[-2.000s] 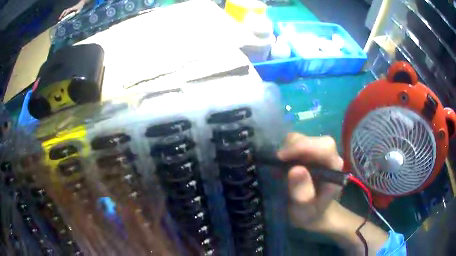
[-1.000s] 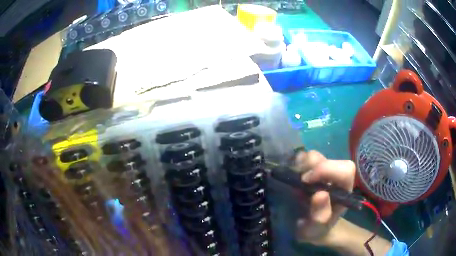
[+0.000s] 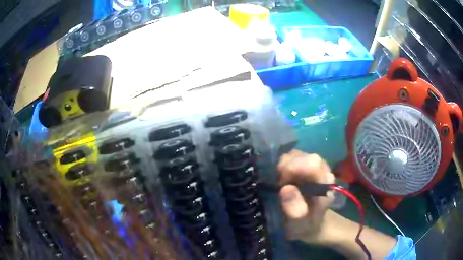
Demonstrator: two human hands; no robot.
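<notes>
A large clear plastic tray [image 3: 200, 152] leans in front of me, with columns of black components [image 3: 229, 137], each with a small shiny metal tab. My right hand [image 3: 304, 195] is beside the tray's right edge, its fingers closed around the black test probe [image 3: 317, 189]. A red and dark wire runs from the probe's back end down past my wrist. The probe's front end points left at the rightmost column; its tip is too blurred to tell whether it touches a tab. My left hand is not in view.
Tan cardboard sheets [image 3: 167, 56] lie behind the tray, with a black-and-yellow device [image 3: 76, 91] at left. Blue bins [image 3: 330, 66] with white items and bottles stand at back right. An orange-red desk fan [image 3: 403, 137] stands right of my hand. Another tray [image 3: 109, 25] lies at the back left.
My right hand with the probe first moved a little right and down, then back left and slightly up. The probe is now nearly level instead of slanting. The whole view has shifted slightly.
</notes>
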